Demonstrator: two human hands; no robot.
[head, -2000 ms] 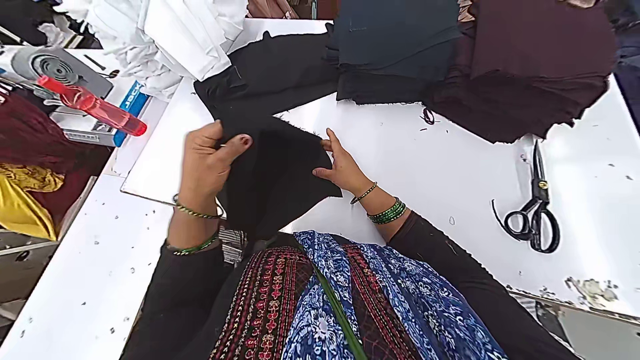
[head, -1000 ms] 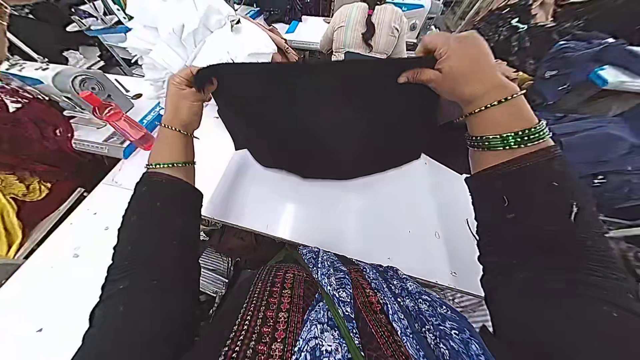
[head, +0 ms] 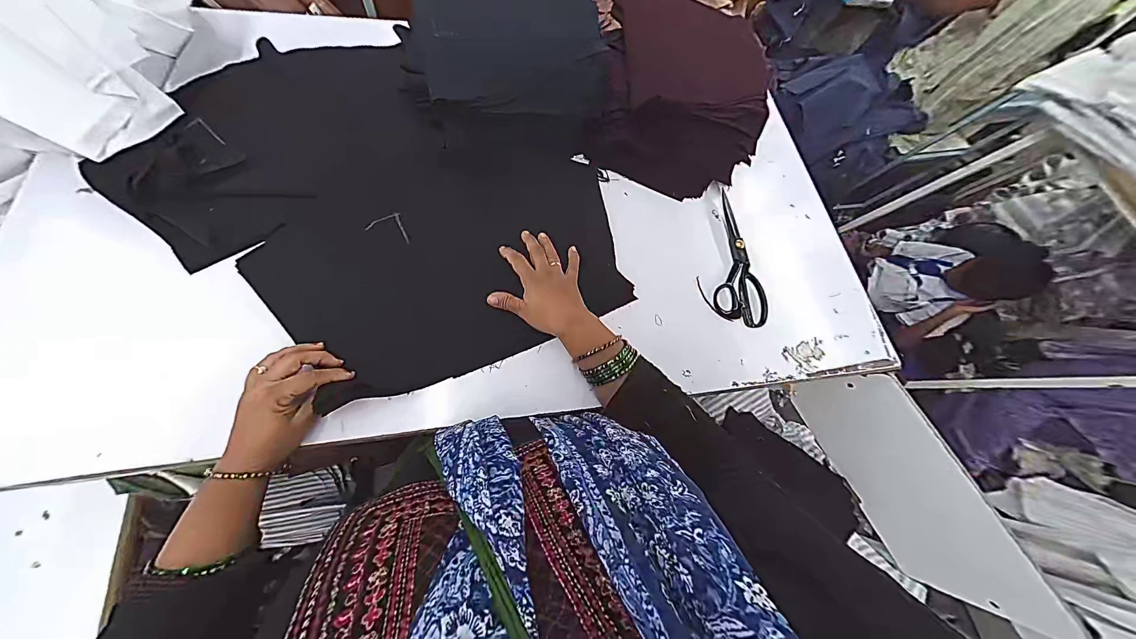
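A piece of black fabric with pale angled marks lies spread on the white table. My left hand pinches its near left corner between thumb and fingers. Fingers spread, my right hand rests on the fabric near its right edge. More black fabric lies beyond and to the left, where the border between pieces is hard to tell. Black-handled scissors lie on the table to the right of my right hand, beside a short dark thread.
Folded dark blue-grey cloth and dark maroon cloth lie at the back. White fabric is heaped at the far left. Past the table's right edge, a person is among piles of cloth.
The black fabric, held up between both hands a second ago, now lies flat on the table. Both hands have come down, and my right hand has let go of the fabric's edge. The view has tilted down.
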